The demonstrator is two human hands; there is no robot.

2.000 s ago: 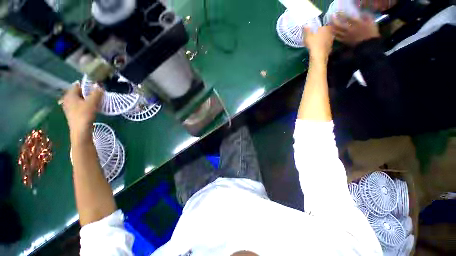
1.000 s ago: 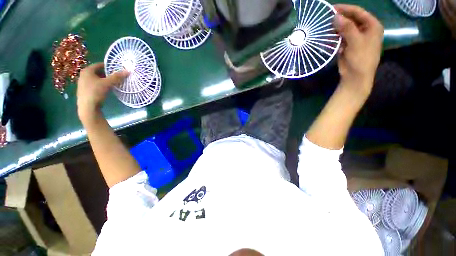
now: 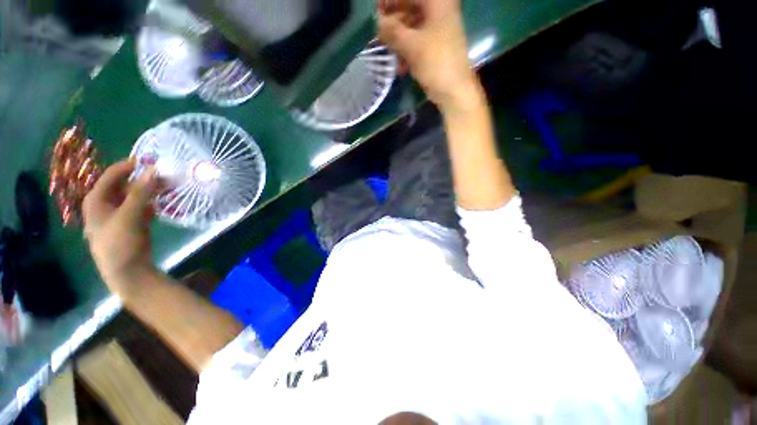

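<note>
Several white fan grilles lie on the green bench. My left hand is closed at the left rim of a white grille, which looks raised towards the camera. Small reddish spots show near the fingertips, too blurred to name. My right hand is at the top, its fingers bent and partly cut off by the picture edge. It is beside the right rim of another white grille, partly hidden under the dark press. Its grip on that grille is unclear.
Copper-coloured rings lie in a pile on the left. Two overlapping white grilles are behind the left-hand one. A blue stool is below the bench edge. A carton of white grilles stands at lower right; dark items lie far left.
The view has shifted. The grille at my left hand looks larger and closer. The right-hand grille now lies lower beside the press, with my right hand at its upper right.
</note>
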